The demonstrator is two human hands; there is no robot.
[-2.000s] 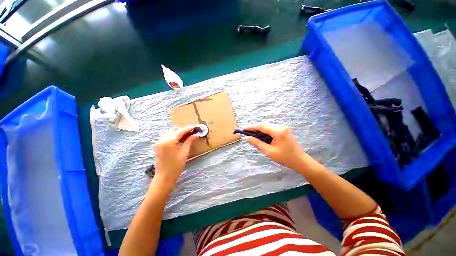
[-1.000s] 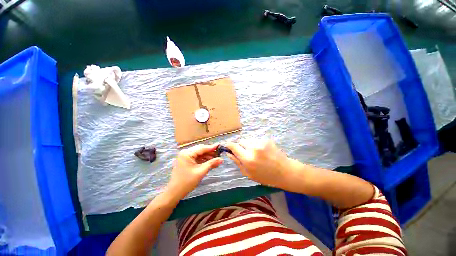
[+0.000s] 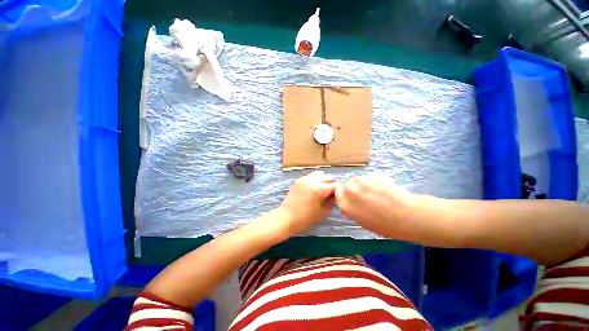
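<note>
My left hand [image 3: 311, 198] and my right hand [image 3: 367, 200] meet fingertip to fingertip just below the cardboard pad. Both hands are closed on a small black part [image 3: 334, 196], which the fingers almost wholly hide. The brown cardboard pad [image 3: 351, 126] lies flat on the wrinkled white bench cover [image 3: 426, 129]. A round white cap [image 3: 323, 134] sits on the pad's dark line. A small dark piece [image 3: 241, 169] lies alone on the cover, left of the pad.
A white bottle with a red mark [image 3: 308, 37] lies behind the pad. A crumpled white tissue [image 3: 199, 55] lies at the back left. A blue crate [image 3: 102, 149] stands at the left; another [image 3: 500, 129] at the right holds black parts [image 3: 528, 186]. A black part [image 3: 462, 30] lies beyond.
Since two seconds ago my hands have come together; they no longer hold the cap over the pad. Since one second ago they have closed further over the black part. The camera view has turned.
</note>
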